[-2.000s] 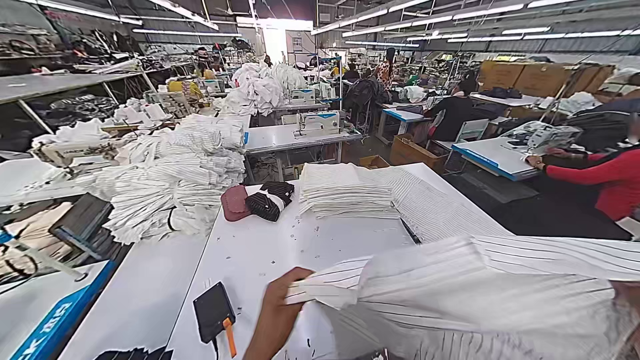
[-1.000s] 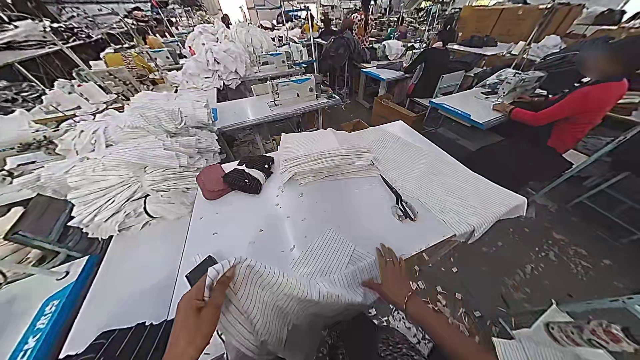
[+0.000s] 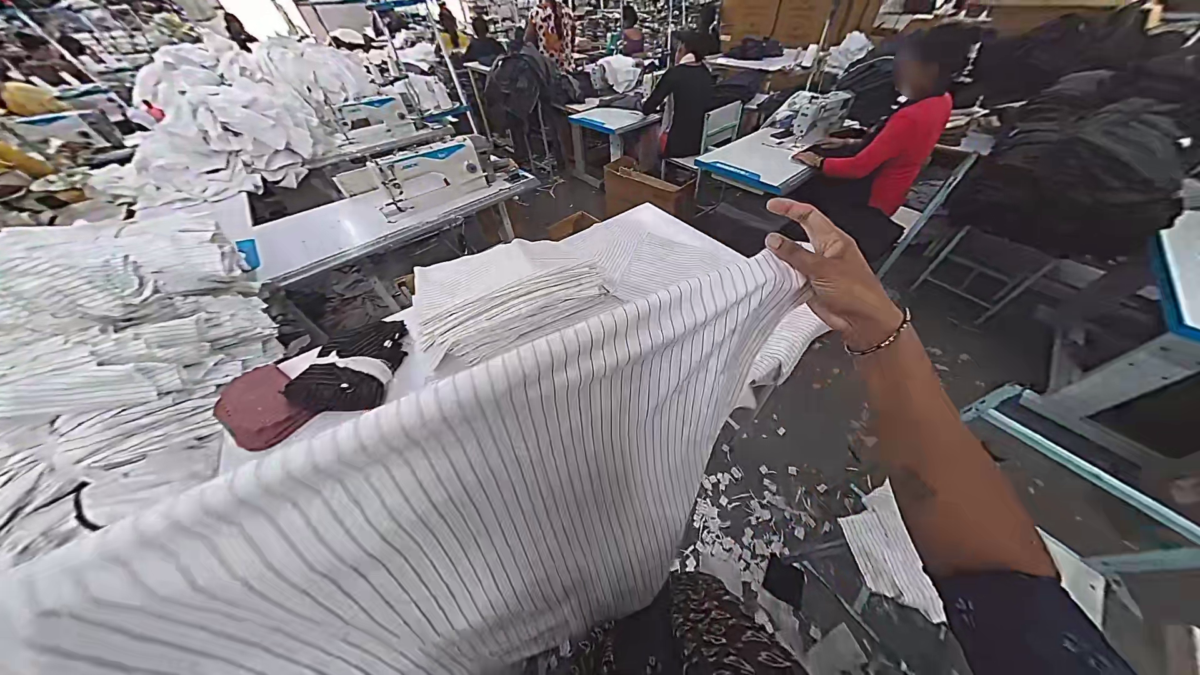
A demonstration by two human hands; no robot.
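My right hand [image 3: 830,272], with a bracelet at the wrist, grips the upper right corner of a white striped fabric piece [image 3: 525,450] and holds it raised. The fabric stretches taut across the view to the lower left edge. My left hand is out of view. Behind the raised fabric, a stack of folded striped pieces [image 3: 516,305] lies on the white table [image 3: 656,217], and more striped cloth is spread beside it. A maroon cloth bundle [image 3: 261,407] and a black bundle [image 3: 336,386] sit at the table's left part.
Piles of white striped fabric [image 3: 122,328] stand at the left. A sewing machine [image 3: 431,173] is on a table beyond. A person in red [image 3: 886,150] sits at another machine at the right. Fabric scraps [image 3: 769,506] litter the floor. A metal frame [image 3: 1078,450] stands at the lower right.
My right hand has risen from the table's near edge with the fabric, which is now stretched out in the air. My left hand has gone out of view. The view has shifted closer.
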